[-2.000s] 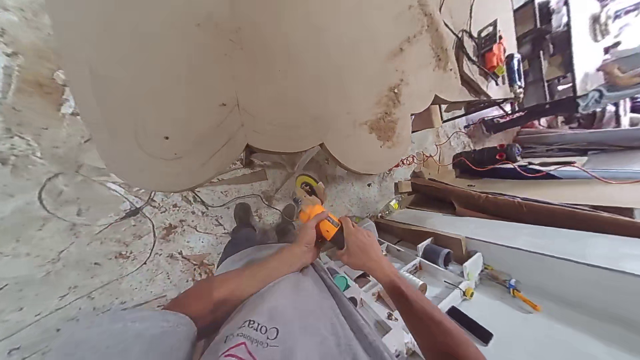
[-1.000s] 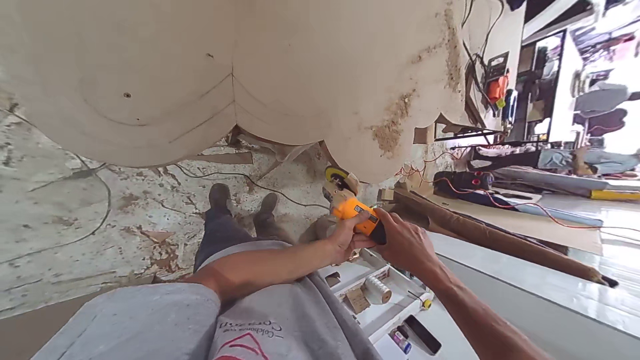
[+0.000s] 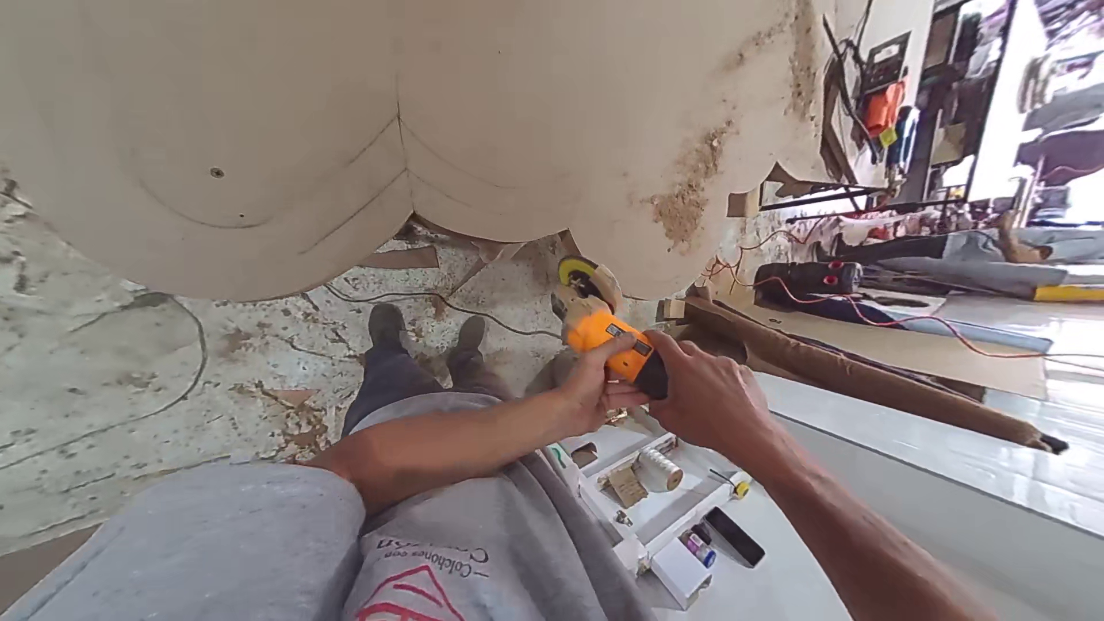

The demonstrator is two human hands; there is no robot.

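An orange angle grinder [image 3: 608, 336] with a yellow-rimmed disc [image 3: 580, 274] is held between both hands below the edge of a large pale board [image 3: 483, 112]. My left hand [image 3: 599, 379] grips the orange body from below, its thumb on top. Around the dark rear end of the tool is my right hand [image 3: 707, 388]. The disc is close to the board's scalloped edge; whether it touches cannot be told. Curved pencil lines and a screw head mark the board, and a rough brown patch [image 3: 686, 194] lies at its right.
A white compartment tray [image 3: 647, 509] holds a spool [image 3: 660, 470]; a phone [image 3: 733, 536] lies beside it. A long brown roll [image 3: 880, 379] is at the right. A dark cable [image 3: 448, 302] crosses the stained floor. Another person [image 3: 975, 246] is in the right background.
The view has shifted noticeably. Both hands keep hold of the angle grinder, and its disc stays by the board's scalloped edge.
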